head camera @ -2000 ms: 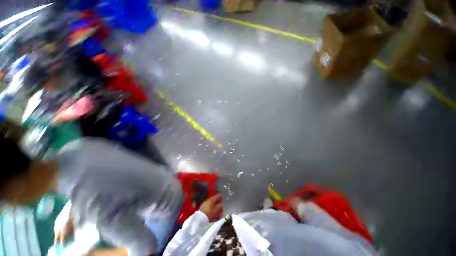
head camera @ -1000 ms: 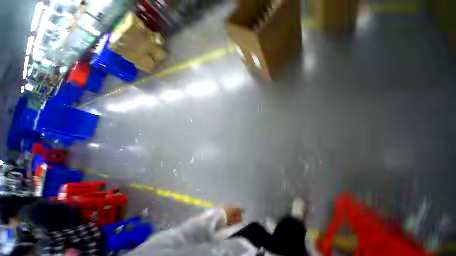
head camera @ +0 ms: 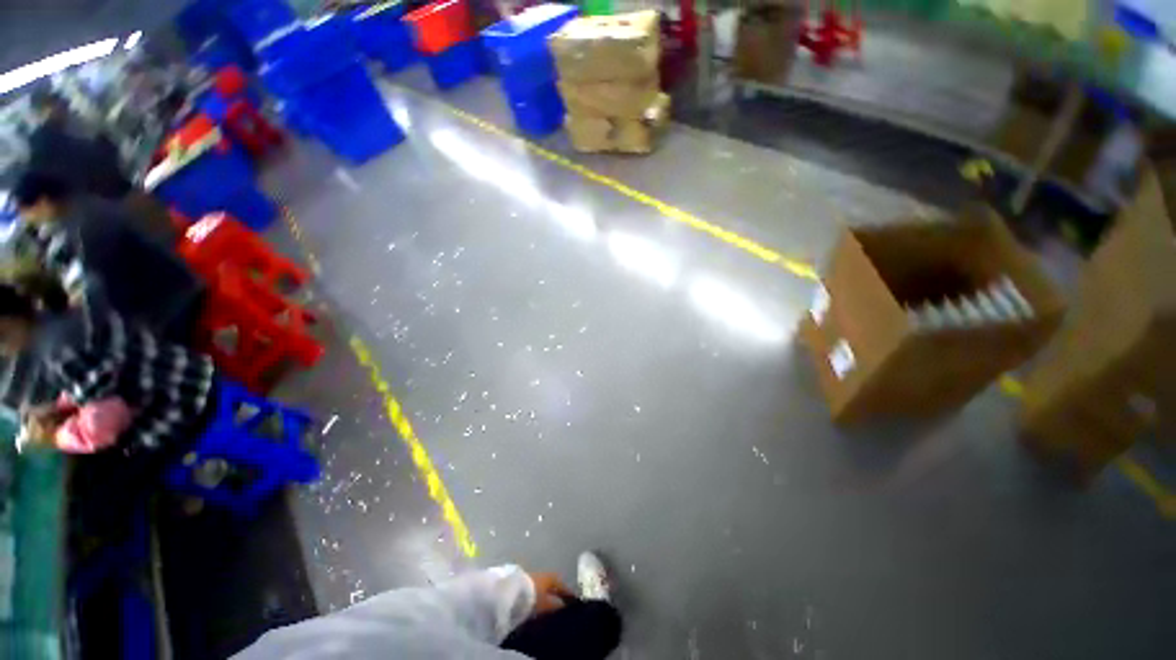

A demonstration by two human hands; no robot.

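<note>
My left hand [head camera: 552,592] shows small and blurred at the bottom edge, at the end of a white sleeve and beside my dark trouser leg. Its fingers are too unclear to tell whether it holds anything. My right hand is not in view. A white shoe [head camera: 593,576] shows just past the hand on the grey floor [head camera: 580,426]. An open brown cardboard carton [head camera: 922,370] stands on the floor at the right, with a row of whitish edges inside it.
Another carton [head camera: 1112,342] stands at the far right. Seated people, red stools [head camera: 245,303] and a blue stool [head camera: 252,451] line the green bench [head camera: 39,542] at the left. Blue crates [head camera: 323,90] and stacked brown cartons [head camera: 613,80] stand ahead. White scraps litter the floor.
The view has swung, bringing the left bench and seated people back in. The red stool at lower right has left the picture. The open carton now shows at the right.
</note>
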